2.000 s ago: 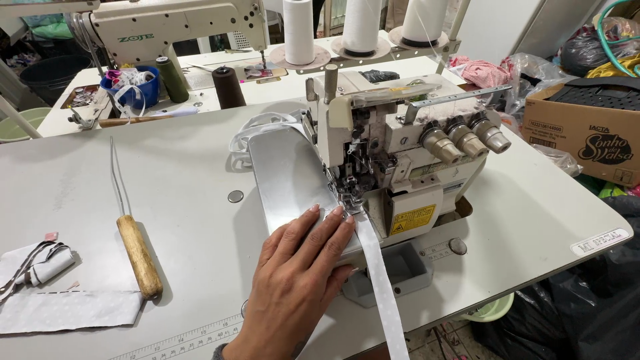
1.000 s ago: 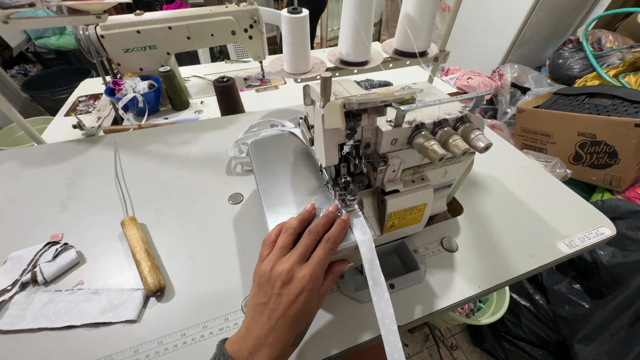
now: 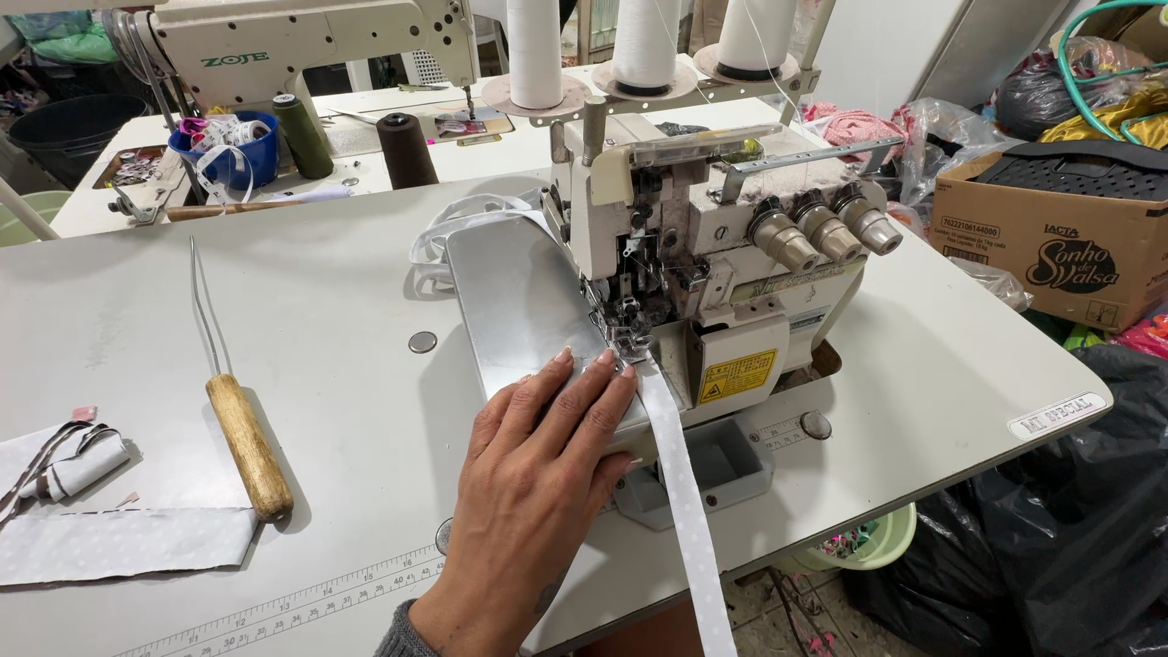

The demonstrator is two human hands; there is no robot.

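Observation:
My left hand [image 3: 538, 465] lies flat on the metal cloth plate [image 3: 520, 283] of a white overlock sewing machine [image 3: 703, 228], its fingertips just left of the presser foot [image 3: 630, 338]. From the foot, a white dotted fabric strip [image 3: 680, 474] runs down over the table's front edge, close to my fingertips. More narrow white fabric [image 3: 438, 242] lies looped behind the plate. My right hand is not in view. A wooden-handled tool with two thin metal prongs [image 3: 246, 447] rests on the table, its handle end touching a folded white dotted fabric piece [image 3: 137, 547] at the left.
Cones of white thread [image 3: 646, 46] stand behind the machine. At the back is a second sewing machine [image 3: 301, 36], with a blue pot [image 3: 237, 151] and dark thread cones near it. A cardboard box [image 3: 1049, 237] and black plastic bags [image 3: 1049, 511] are at the right. A green basin [image 3: 881, 543] sits below.

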